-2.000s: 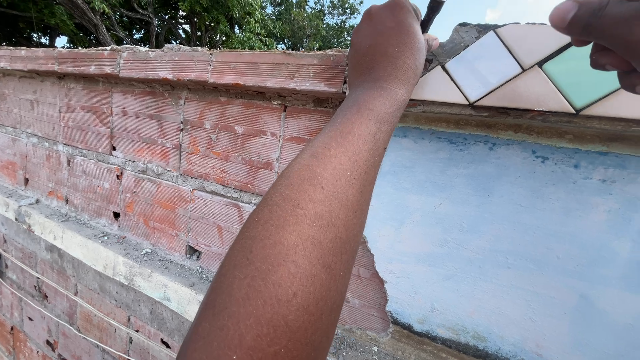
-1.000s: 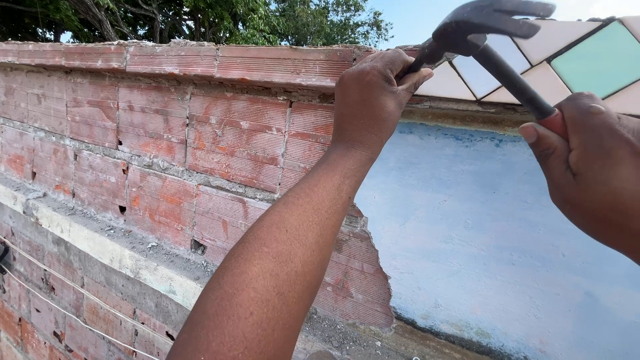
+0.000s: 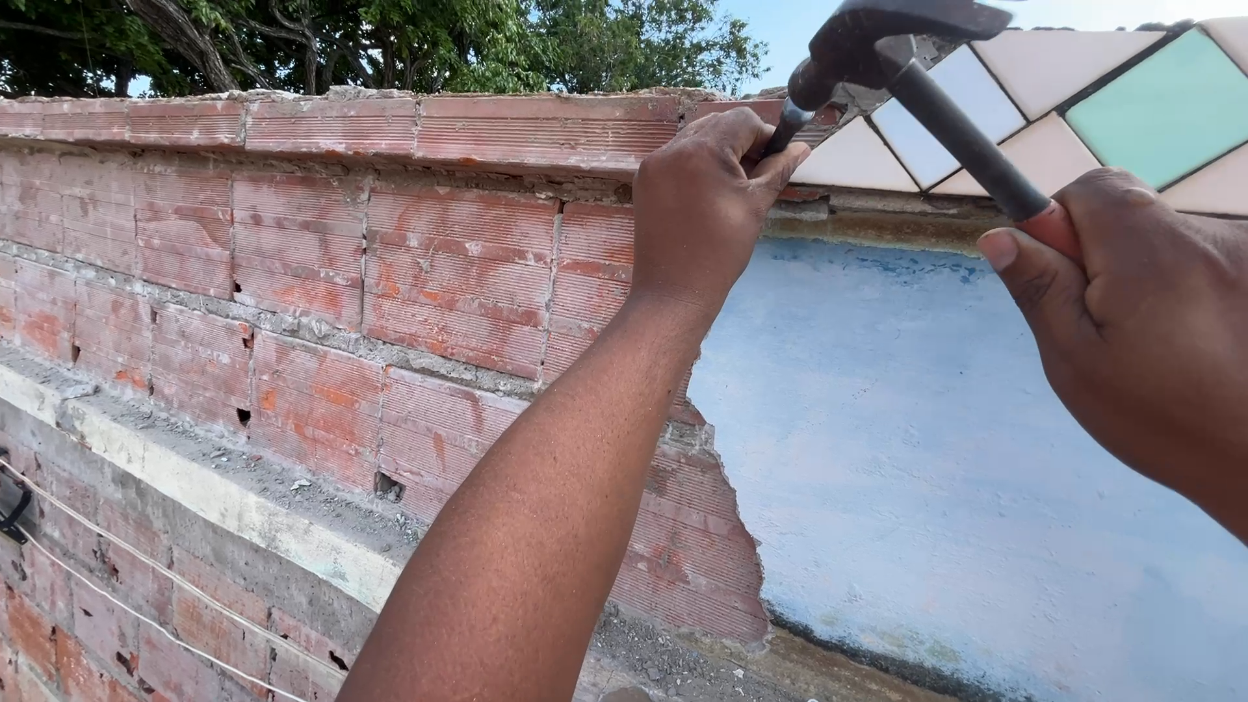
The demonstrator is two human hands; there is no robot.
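My left hand (image 3: 707,190) grips a dark metal chisel (image 3: 792,119) at the top of the wall, beside the edge of the diamond-set tiles (image 3: 1045,156). The chisel's far tip is hidden. On the right, my right hand (image 3: 1141,283) is closed around the red and black handle of a claw hammer (image 3: 907,58). The hammer's head is at the chisel's upper end; whether they touch I cannot tell. White, pink and green tiles cover the coping above the blue-painted plaster (image 3: 975,439). Left of my hand the coping shows bare hollow clay bricks (image 3: 546,129).
Bare ribbed clay brick wall (image 3: 458,263) runs left from the plaster's ragged edge. A ledge (image 3: 185,478) with mortar crumbs crosses lower down. Pale cords (image 3: 146,561) hang along the lower left, near a black object (image 3: 14,502). Trees (image 3: 409,44) stand behind the wall.
The hammer, out of view two seconds ago, came into view with my right hand, and its head now overlaps the chisel's end. My left hand stays on the chisel.
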